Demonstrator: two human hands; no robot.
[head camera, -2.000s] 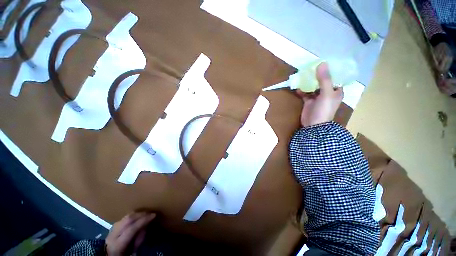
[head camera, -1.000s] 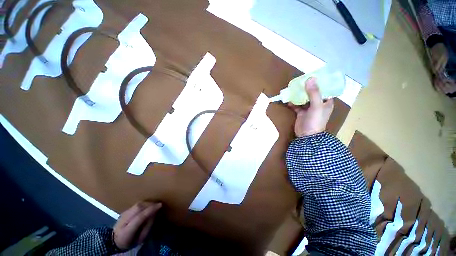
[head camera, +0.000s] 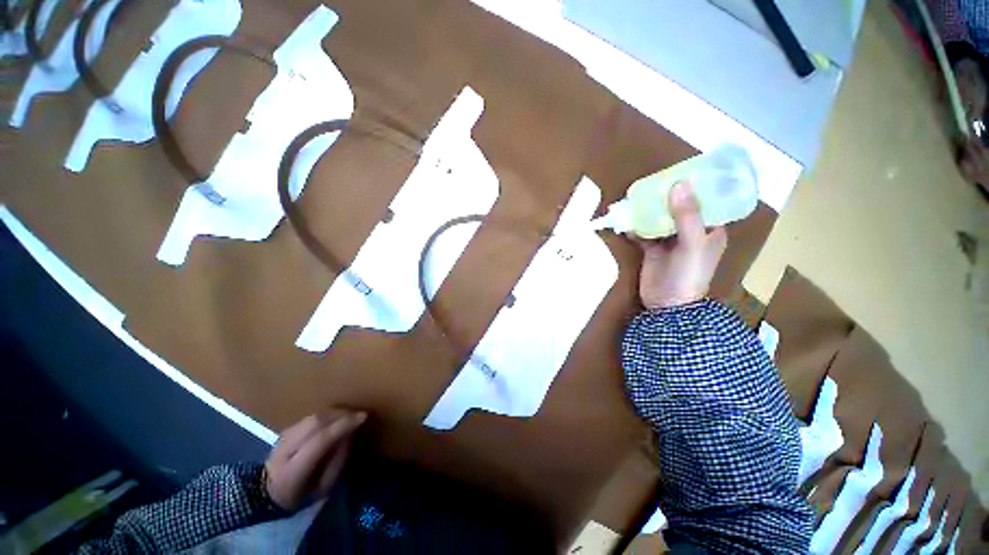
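Note:
My right hand (head camera: 681, 252) is shut on a squeeze bottle (head camera: 699, 197) with pale yellow liquid. Its white nozzle points left, at the right edge of the upper end of the nearest white shaped piece (head camera: 537, 325); I cannot tell if it touches. Several white pieces lie in a row on overlapping brown panels (head camera: 564, 119). Thin dark-brown handles (head camera: 291, 206) arc over them, with small outlined marks at their ends. My left hand (head camera: 312, 455) rests near the front edge of the brown panels, fingers together, with nothing visible in it; its palm side is hidden.
A hammer (head camera: 783, 38) with a black handle lies on grey-white sheets (head camera: 694, 49) at the far side. More brown panels with white pieces (head camera: 851, 493) lie at the lower right. A tan board (head camera: 900, 233) is at the right. Another person's hand (head camera: 971, 136) shows at the right edge.
The nozzle has moved from beyond the nearest white piece's upper tip down to its right edge. The view has shifted, so the panels appear farther right and the white pieces slightly higher.

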